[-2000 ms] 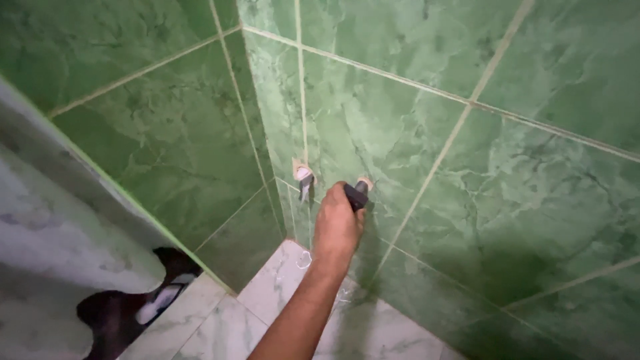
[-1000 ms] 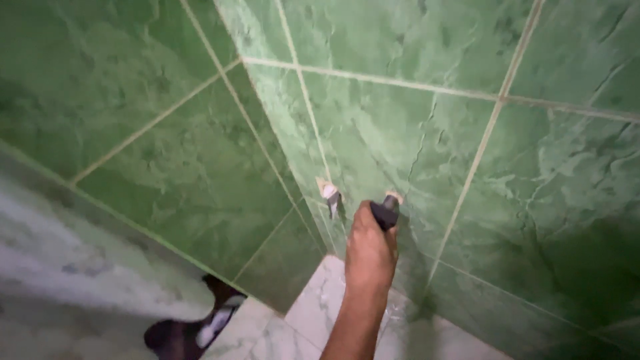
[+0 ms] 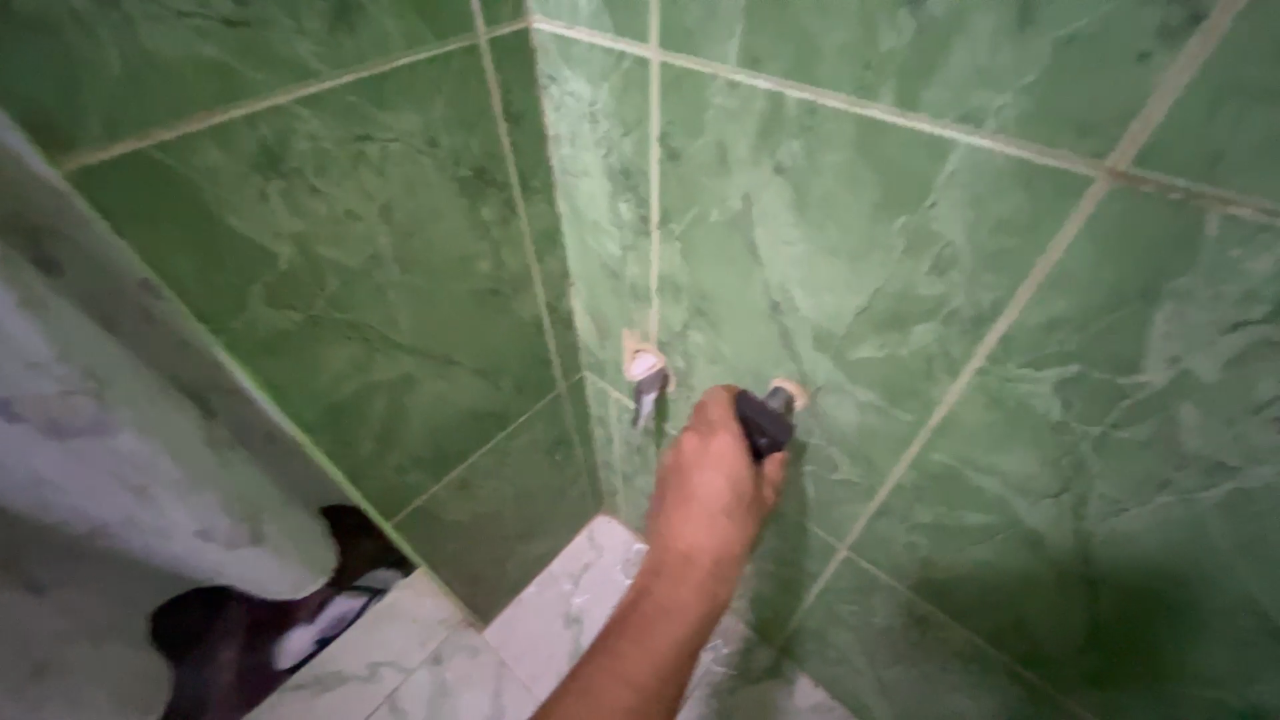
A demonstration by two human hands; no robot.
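Note:
My left hand (image 3: pixel 710 480) grips a small black object (image 3: pixel 765 424), perhaps a tap handle or a tool's grip. It sits at a short metal fitting (image 3: pixel 782 400) that comes out of a round hole in the green marbled wall tile. To the left of my fingers, a second fitting (image 3: pixel 648 380) with a white part and a grey metal end sticks out of another hole with a ragged edge. My fingers hide part of the black object. My right hand does not show.
Green tiled walls (image 3: pixel 900 250) meet in a corner. Pale marbled tiles (image 3: pixel 590 570) form a ledge or floor below. At the left hangs or stands a whitish surface (image 3: pixel 110 430), beside a dark object (image 3: pixel 230 630) with a white patch.
The view has shifted and is blurred in places. My left hand stays around the black object at the right-hand fitting; no other change is plain.

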